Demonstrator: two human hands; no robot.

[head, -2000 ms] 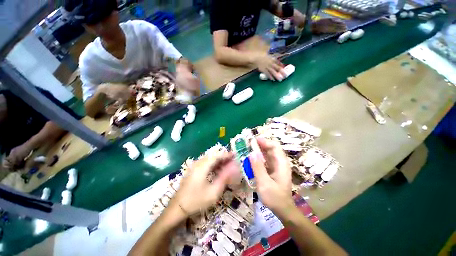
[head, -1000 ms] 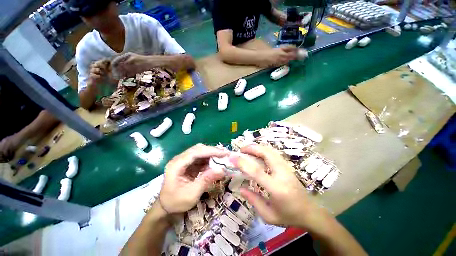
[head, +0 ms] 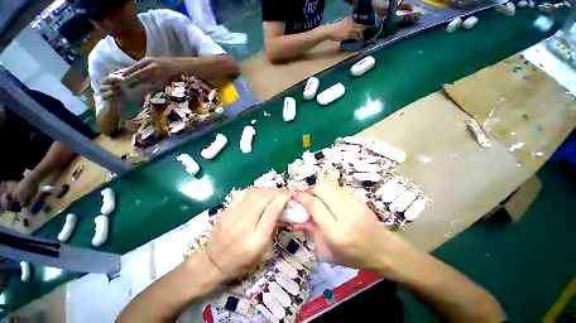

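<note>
My left hand (head: 243,228) and my right hand (head: 344,222) meet in front of me, both gripping a glossy white housing (head: 294,213) between the fingertips. Only its rounded white part shows; the fingers cover the rest, and no blue or green shows on it. A heap of cream-beige inner parts (head: 395,197), some with dark squares, lies beyond, below and to the right of my hands. A red and white printed carton sheet (head: 338,285) lies under the pile.
A green conveyor belt (head: 252,165) beyond the pile carries white units (head: 331,94). Brown paper (head: 455,164) covers the bench at right, with a small white piece (head: 478,132). Grey metal uprights (head: 57,123) stand at left. People sit across the belt.
The housing showed blue and green inside at first; now my hands are pressed together around it and only white shows. The white units on the belt have moved.
</note>
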